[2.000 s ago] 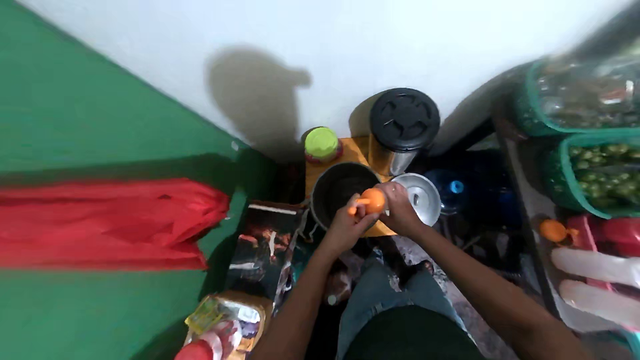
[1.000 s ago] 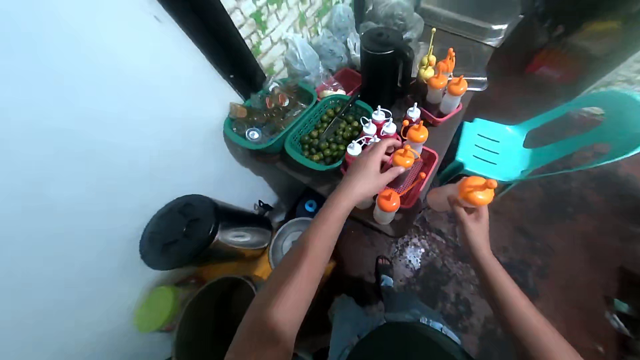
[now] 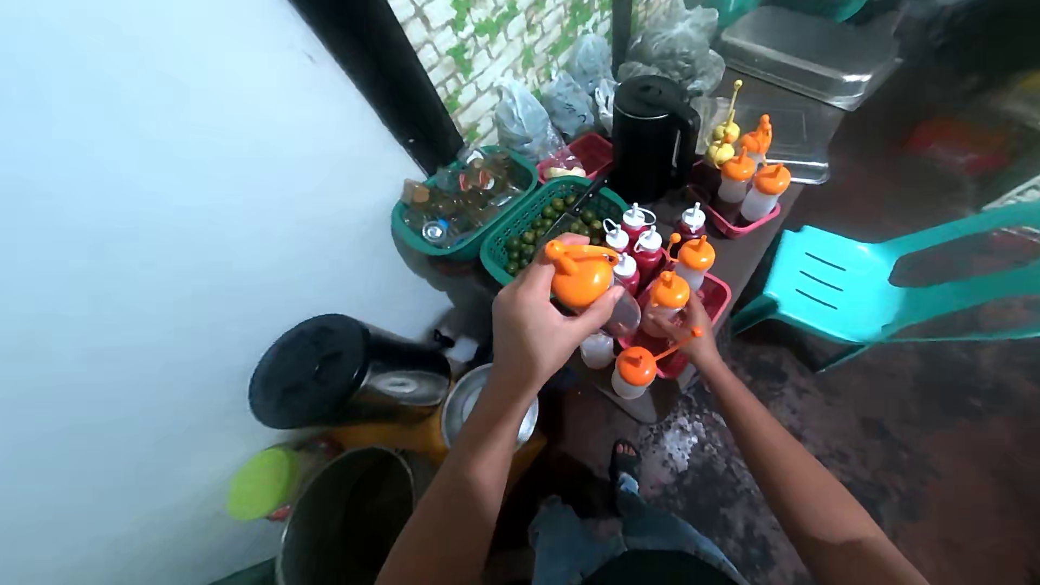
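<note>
My left hand (image 3: 540, 321) holds a clear squeeze bottle with an orange cap (image 3: 582, 275), raised in front of the green baskets. To its right, the fingers of my right hand (image 3: 691, 329) are around another orange-capped squeeze bottle (image 3: 668, 294) at the red tray (image 3: 717, 299). Beside that tray stands an orange-capped bottle (image 3: 634, 374) with its cap strap sticking out. A further orange-capped bottle (image 3: 695, 258) and several red squeeze bottles with white caps (image 3: 647, 248) are grouped behind my hands.
A green basket of small green fruits (image 3: 496, 250) with a knife, a basket of glass bottles (image 3: 406, 231) and a black electric kettle (image 3: 650, 138) share the table. A turquoise plastic chair (image 3: 837, 284) stands right. At lower left are a large pot (image 3: 410, 471) and a black-lidded container (image 3: 309, 370).
The view has swung to the table since the oldest frame. My right hand, which held an orange-capped bottle off the table's right side, has moved left to the red tray. My left hand has lifted a bottle.
</note>
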